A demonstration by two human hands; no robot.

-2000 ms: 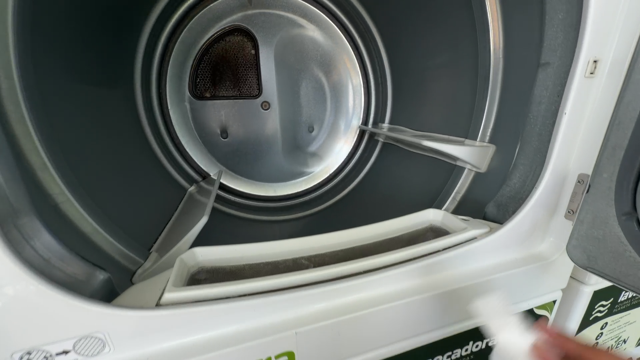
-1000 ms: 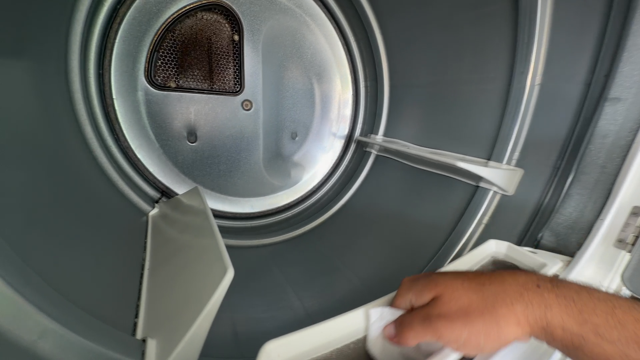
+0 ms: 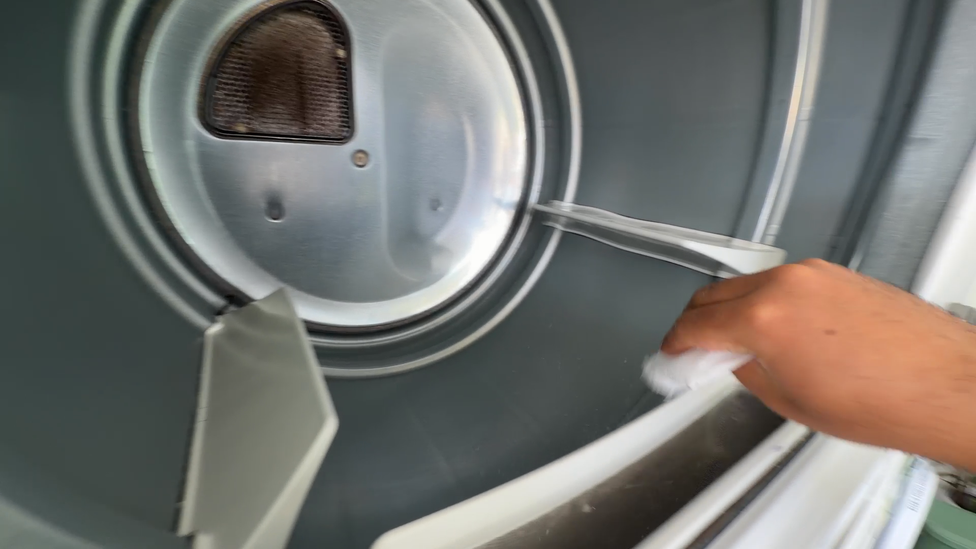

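Note:
My right hand (image 3: 808, 343) reaches in from the right edge, its fingers closed on a white cloth or wipe (image 3: 690, 371). The cloth is at the inner rim of the white lint filter housing (image 3: 564, 480), at the front of a dryer's grey drum (image 3: 457, 427). Motion blurs both the hand and the cloth, and the fingertips are partly hidden. Just above the hand is the front end of a drum paddle (image 3: 656, 236). My left hand is not in the frame.
A second paddle (image 3: 259, 427) rises from the drum wall at lower left. The metal back panel (image 3: 366, 229) has a perforated vent (image 3: 282, 80) with brownish lint-like matter. A white door frame edge runs along the right, with a green object (image 3: 949, 526) below it.
The view has moved into the drum. My right hand came from below the opening to the filter housing, then moved with the white cloth toward the housing's right part, near the paddle.

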